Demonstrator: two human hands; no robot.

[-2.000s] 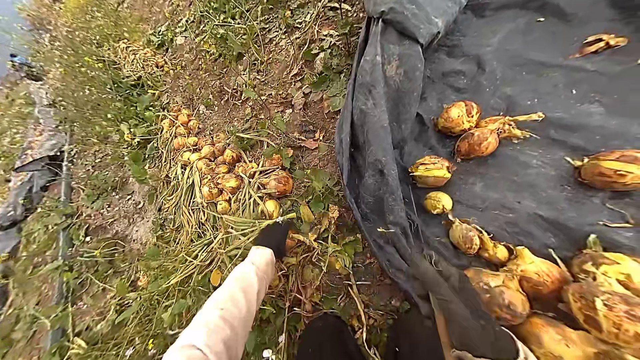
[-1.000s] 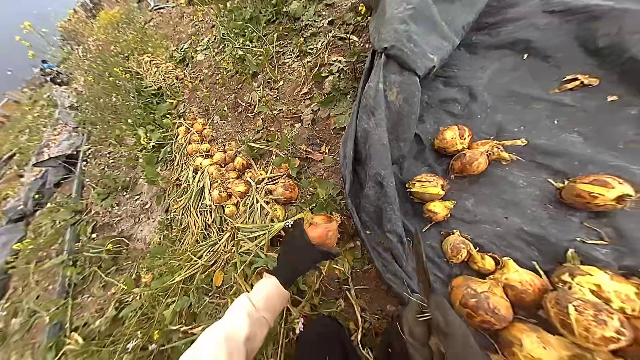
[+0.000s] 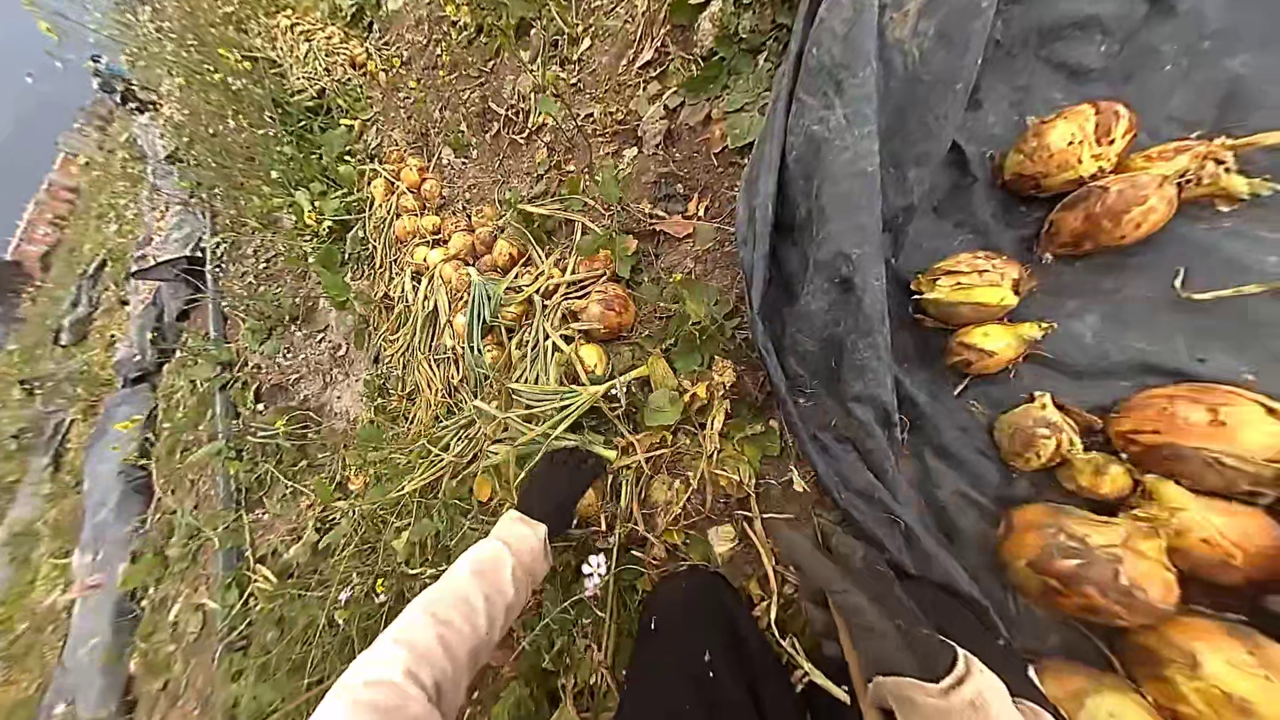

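Observation:
My left hand (image 3: 562,490), in a black glove, reaches down among onion leaves at the lower middle. A yellowish onion (image 3: 590,503) shows partly beside its fingers; whether they grip it is hidden. My right hand (image 3: 885,610), in a dark glove, is blurred at the lower right by the edge of a black sheet (image 3: 830,230). A thin brown strip (image 3: 848,645) lies along it; its grip is unclear. A pile of onions (image 3: 460,240) with long drying leaves lies on the ground. On the sheet sit large, peeling onions (image 3: 1090,565) and smaller ones (image 3: 995,347).
Weeds and dry leaves cover the soil around the pile. At the left, a strip of dark sheeting (image 3: 110,470) runs beside a thin pipe (image 3: 222,400). My dark-clothed knee (image 3: 700,650) is at the bottom. Water (image 3: 40,100) shows at the upper left.
One second ago my left hand held a reddish-brown onion near the sheet's edge. It has moved left and down to the leaves, and that onion is no longer plainly seen in it.

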